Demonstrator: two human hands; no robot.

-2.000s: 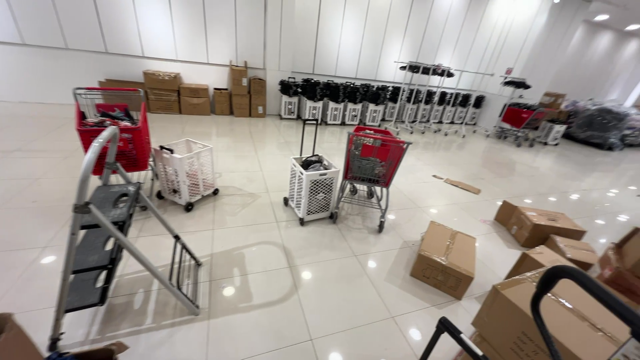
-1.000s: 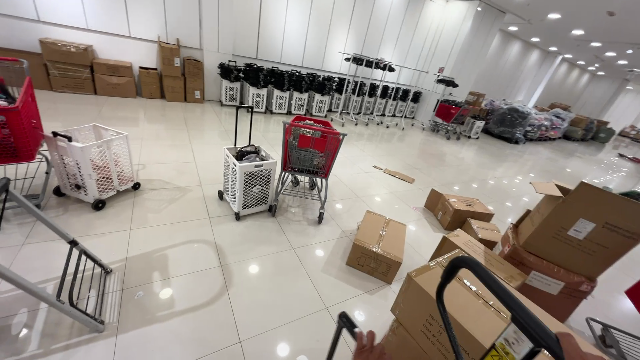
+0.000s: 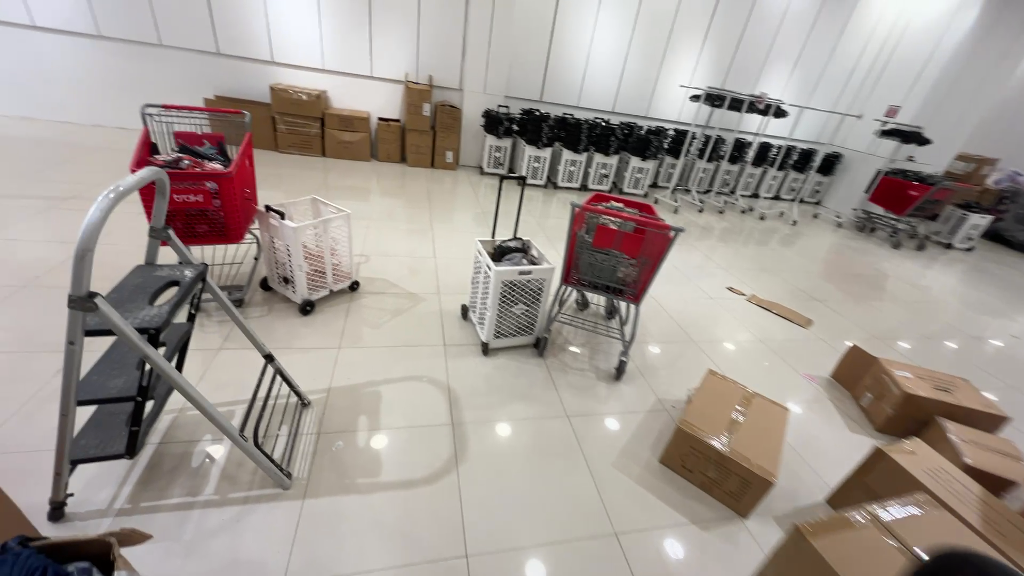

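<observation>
Neither of my hands shows in the head view now. A grey folding step ladder with black treads stands open at the left. Behind it is a red shopping cart filled with mixed items, and beside that a white plastic rolling crate. Near the middle, a second white rolling crate, its pull handle raised, holds something dark. Close to its right side stands another red and grey shopping cart. A dark rounded shape, cut off and blurred, sits at the bottom right edge.
Taped cardboard boxes lie on the glossy tiles at the right. An open box with dark cloth is at the bottom left. Stacked cartons, several crates with black bundles and garment racks line the wall.
One second ago fingers showed at the bottom by a black handle; now both are out of view. The view has swung left, bringing the whole ladder back in.
</observation>
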